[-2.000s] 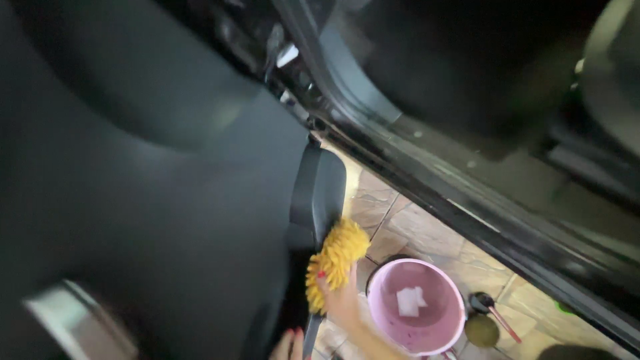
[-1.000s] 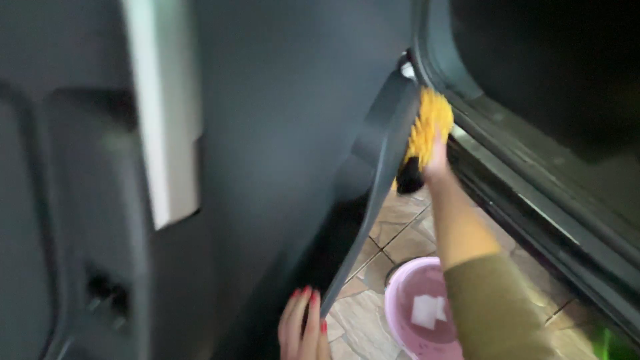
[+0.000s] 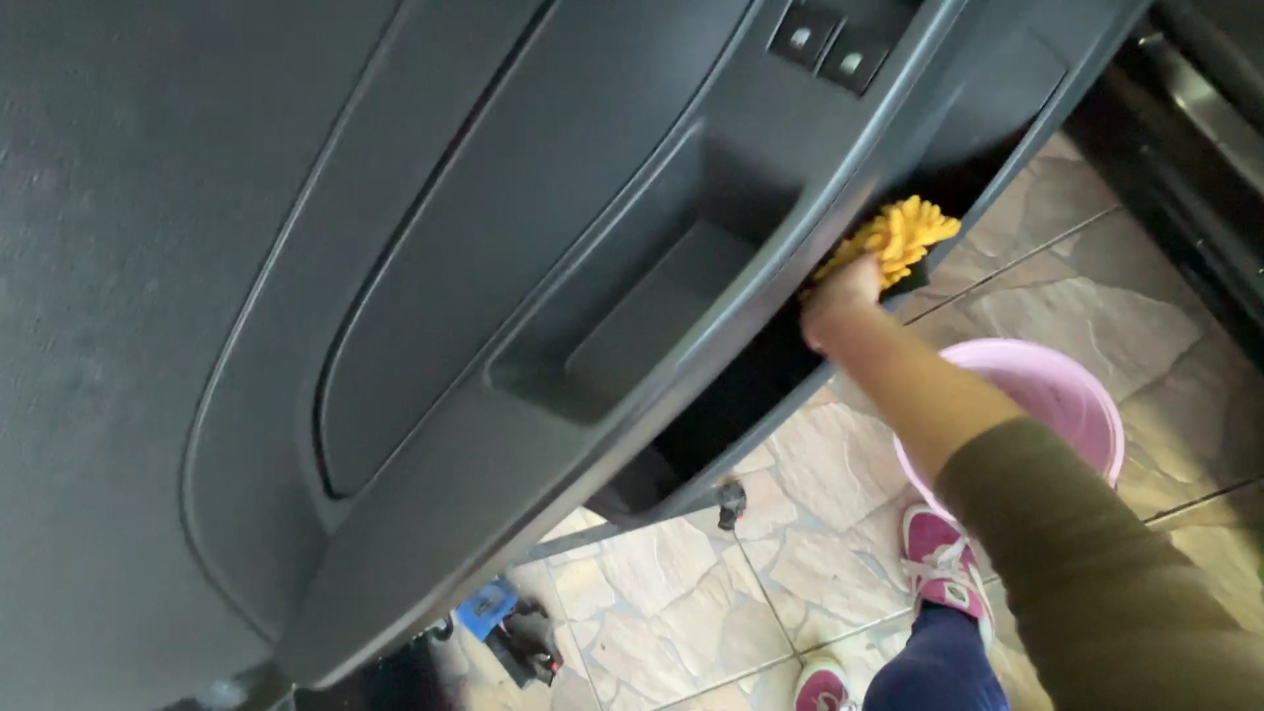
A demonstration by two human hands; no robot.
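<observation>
My right hand [image 3: 847, 304] grips a yellow chenille microfibre wash mitt or duster [image 3: 904, 237] and reaches into the storage pocket [image 3: 736, 405] along the bottom of a dark grey car door panel [image 3: 415, 474]. The fingers are partly hidden behind the mitt and the pocket's edge. Above the pocket run the door's armrest with its pull recess [image 3: 662, 306] and two window switches [image 3: 828, 47]. My left hand is out of the frame.
A pink bucket [image 3: 1106, 415] stands on the stone-patterned tile floor [image 3: 652, 592], partly behind my right forearm. My pink shoes [image 3: 943, 568] are beside it. A blue and black object [image 3: 518, 632] lies under the door. The car's sill [image 3: 1185, 197] is at the upper right.
The yellow mitt has gone from the door's hinge-side edge into the door pocket. My left hand, at the door's lower edge before, has left the view. The view has shifted along the door.
</observation>
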